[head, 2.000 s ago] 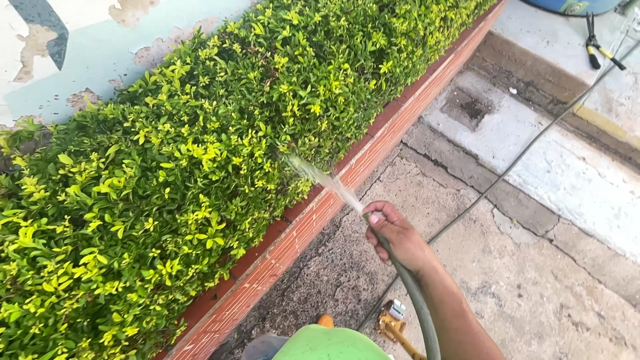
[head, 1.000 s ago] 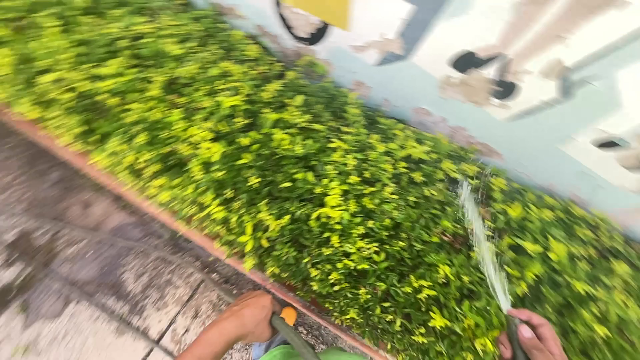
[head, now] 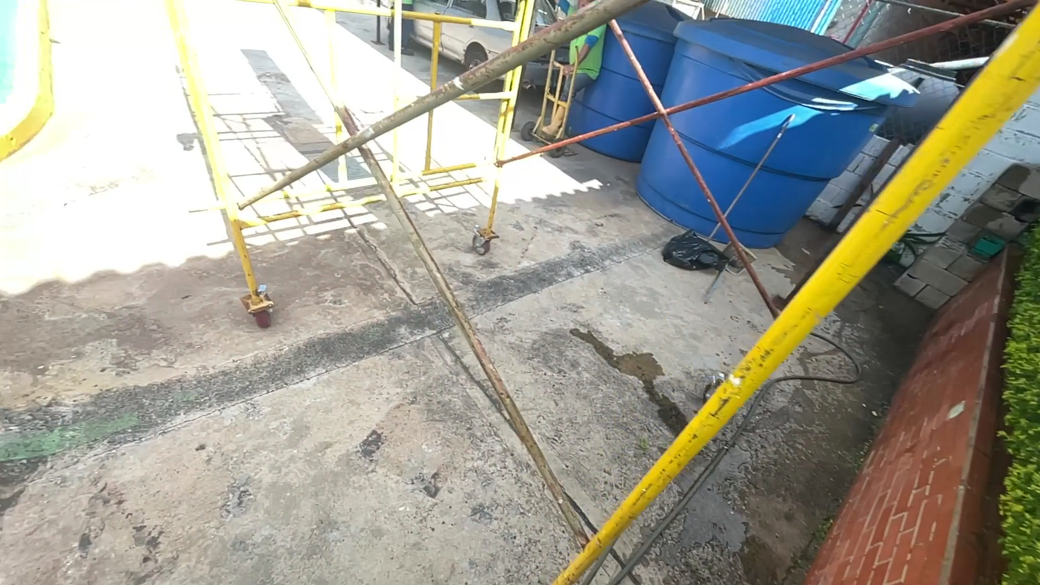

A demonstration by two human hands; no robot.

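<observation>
Neither my left hand nor my right hand shows in the head view now, so what they hold is hidden. A dark hose [head: 725, 443] runs over the concrete at the lower right, bends in a loop and passes behind a yellow scaffold pole [head: 772, 349]. At the right edge a leafy green hedge [head: 1024, 406] grows behind a red brick planter wall [head: 910, 455].
Rusty cross braces [head: 479, 349] slant through the foreground. A yellow scaffold frame stands on casters [head: 258, 309]. Large blue tanks [head: 747, 122], a black plastic bag [head: 693, 251], a person in a green shirt [head: 587, 53], a hand truck [head: 559, 93] and a parked vehicle [head: 467, 32] are farther back.
The view has swung far from the hedge toward the paved yard. Both hands and the water spraying from the hose, seen a second ago, have left the view.
</observation>
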